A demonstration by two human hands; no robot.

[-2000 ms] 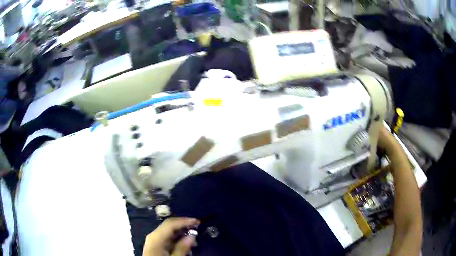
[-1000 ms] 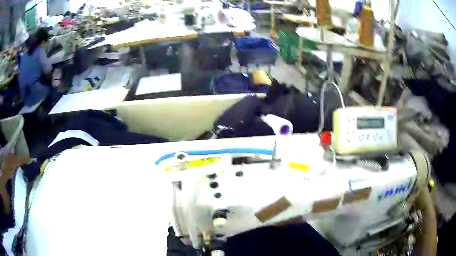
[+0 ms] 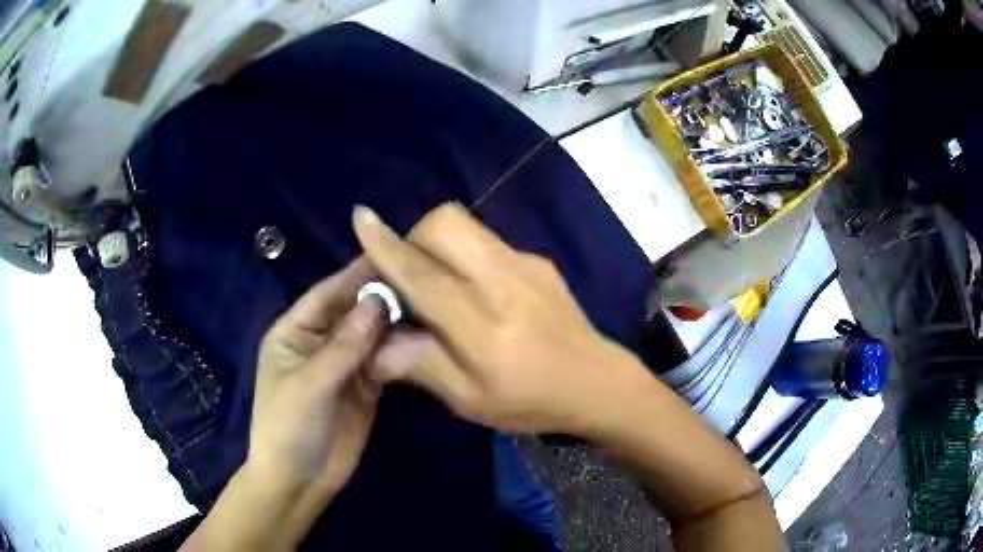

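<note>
Both bare hands are together over the dark navy cloth (image 3: 323, 119). My left hand (image 3: 313, 377) holds a small round whitish metal piece, perhaps a bobbin (image 3: 379, 302), between thumb and fingers. My right hand (image 3: 496, 323) is at the same piece, its thumb and fingers around the right side; whether it grips the piece is unclear. A small round metal part (image 3: 270, 243) lies on the cloth left of my hands. The puckered waistband (image 3: 162, 367) with pale stitch rows lies along the cloth's left edge.
The white sewing machine head (image 3: 75, 86) is at the upper left, with a ribbed knob (image 3: 113, 249) by the cloth. A yellow-edged tray (image 3: 695, 194) of metal parts is at the upper right. A blue bottle (image 3: 825, 367) lies at the right. A green basket (image 3: 940, 464) is at the lower right.
The view has swung down and right from the machine and room to the cloth. My right hand has moved from the handwheel end to my left hand, at the small round piece.
</note>
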